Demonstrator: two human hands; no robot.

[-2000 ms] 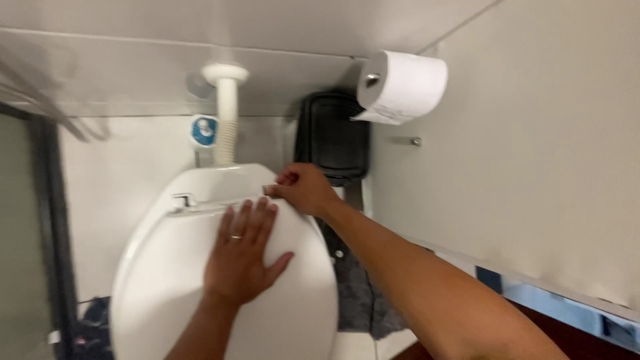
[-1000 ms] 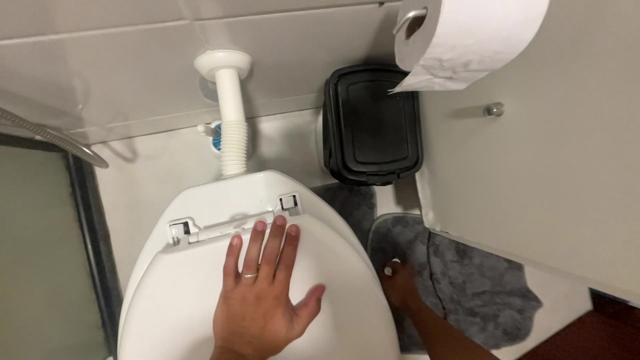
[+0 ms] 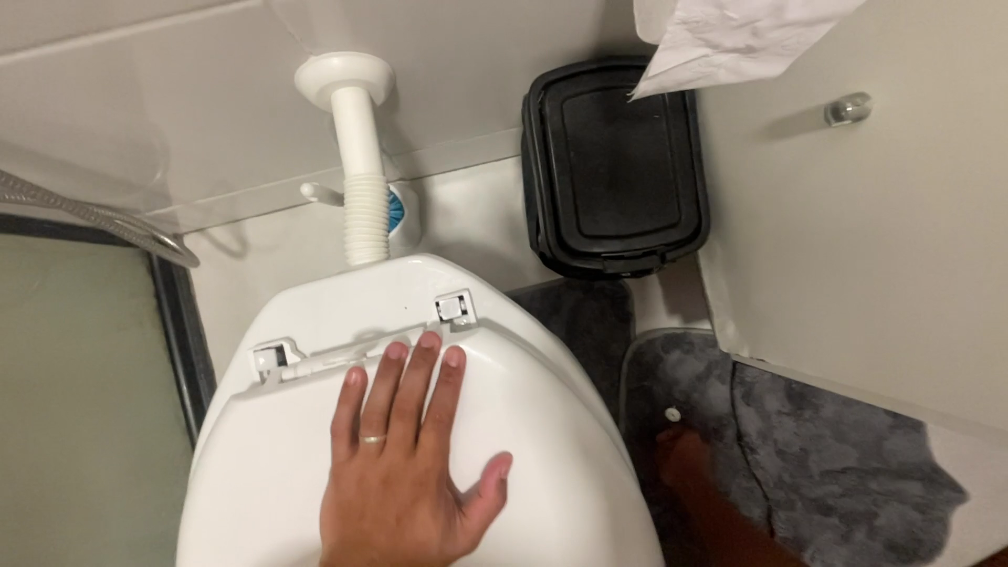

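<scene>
My left hand point(image 3: 398, 472), with a ring on one finger, lies palm down on the closed white toilet lid point(image 3: 551, 472), fingers spread near the hinge bar point(image 3: 339, 361). Behind the lid, two square hinge mounts show at the left point(image 3: 270, 358) and right point(image 3: 453, 308). The right one has a pale square piece in it. To the right of the toilet and lower down, my right hand point(image 3: 683, 457) is in shadow over a dark grey mat point(image 3: 677, 370). A small round white piece point(image 3: 672, 413) is just beyond its fingers; whether they touch it is unclear.
A black lidded bin point(image 3: 618, 173) stands behind right, under hanging toilet paper point(image 3: 732, 47). A white ribbed pipe point(image 3: 366, 213) joins wall and toilet. At left are a metal shower hose point(image 3: 118, 224) and a dark-framed glass panel point(image 3: 177, 339). A pale panel with a knob point(image 3: 848, 109) borders the right.
My right hand has left the right hinge area and is now low over the mat, right of the toilet. My left hand stays on the lid. The view has moved closer.
</scene>
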